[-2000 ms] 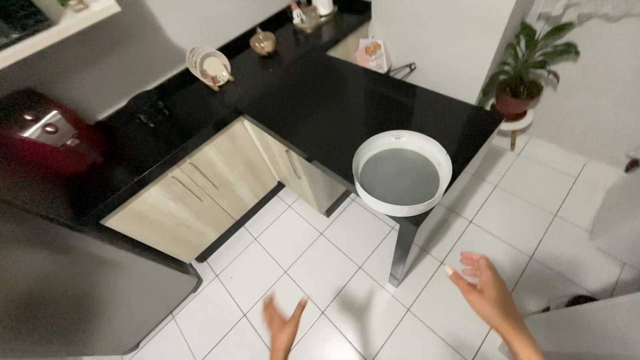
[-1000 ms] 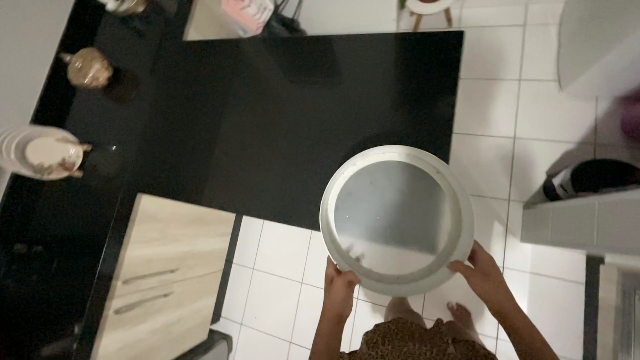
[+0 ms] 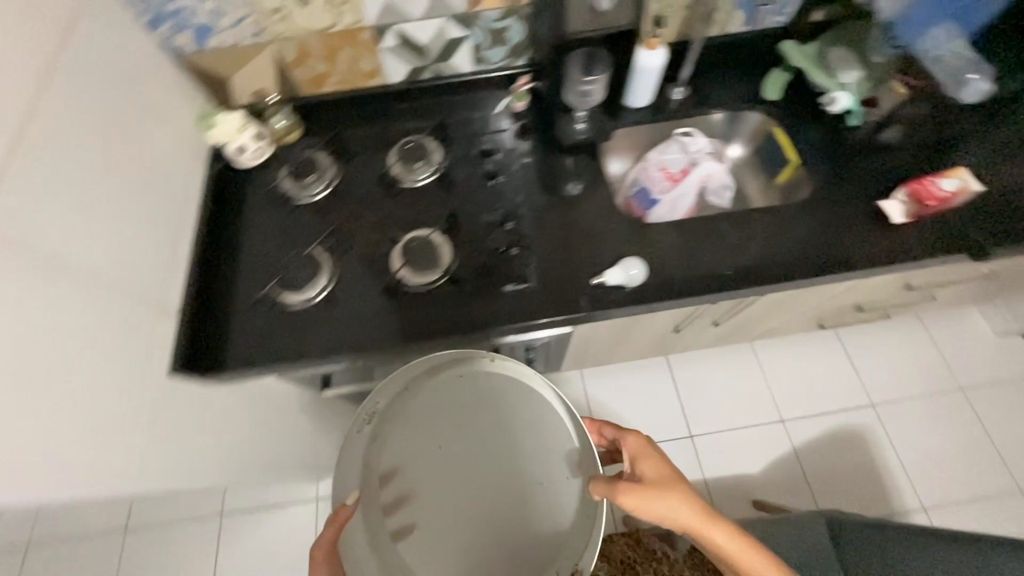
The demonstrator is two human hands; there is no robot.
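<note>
A round whitish lampshade-like cover (image 3: 480, 456), shallow and rimmed, fills the lower middle of the head view. My left hand (image 3: 332, 538) grips its left edge, the thumb on the rim and the other fingers showing as shadows through the translucent material. On the opposite side my right hand (image 3: 644, 480) holds the rim between thumb and fingers. Beyond the round piece is a black countertop with a gas cooktop (image 3: 368, 216). A white light bulb (image 3: 624, 273) lies on the counter near its front edge.
Right of the cooktop, a steel sink (image 3: 760, 160) holds a plastic bag (image 3: 680, 178). A soap bottle (image 3: 646, 74) stands behind it, and a red packet (image 3: 932, 194) lies to the right. A white wall (image 3: 88, 264) borders the left, with cabinets (image 3: 768, 308) below the counter.
Two seconds ago the round piece sat at the corner of a black counter with both hands off it; one second ago both hands were on it. Now the view has swung to the cooktop and sink.
</note>
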